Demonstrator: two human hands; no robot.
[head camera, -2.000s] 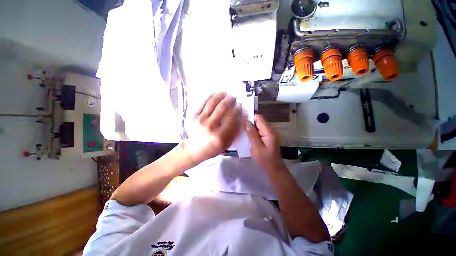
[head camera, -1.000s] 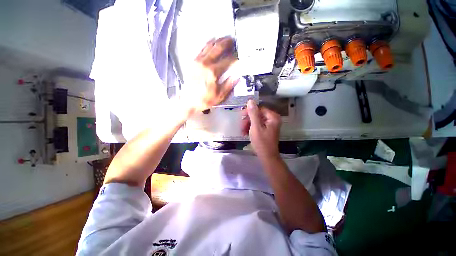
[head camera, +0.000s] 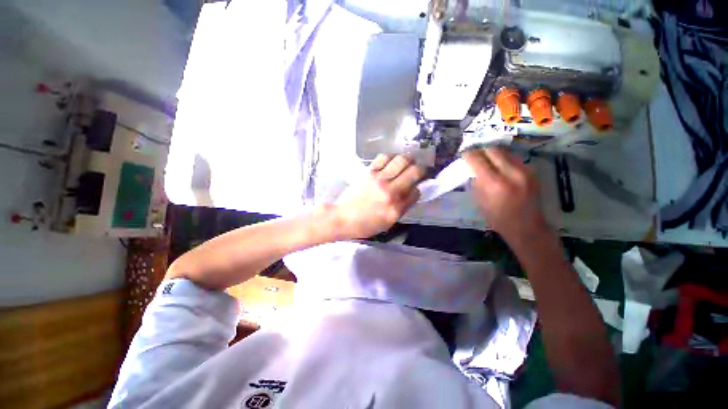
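A narrow white strip stretches between my two hands just below the presser foot area of the overlock machine. My left hand is closed on its left end, fingers curled near the needle area. My right hand pinches its right end. The shiny cloth plate shows left of the machine head. A glaring stack of white cut panels lies left of the plate. The fingertips are partly lost in glare and blur.
Orange tension knobs line the machine front. A dark slim tool lies right of my right hand. Scraps lie on the green surface below the table edge. A second machine with a green panel stands at the left wall.
My right hand has moved right and up, and now grips the strip. My left hand has moved down and right from the panel area and closed. The cloth plate is now uncovered.
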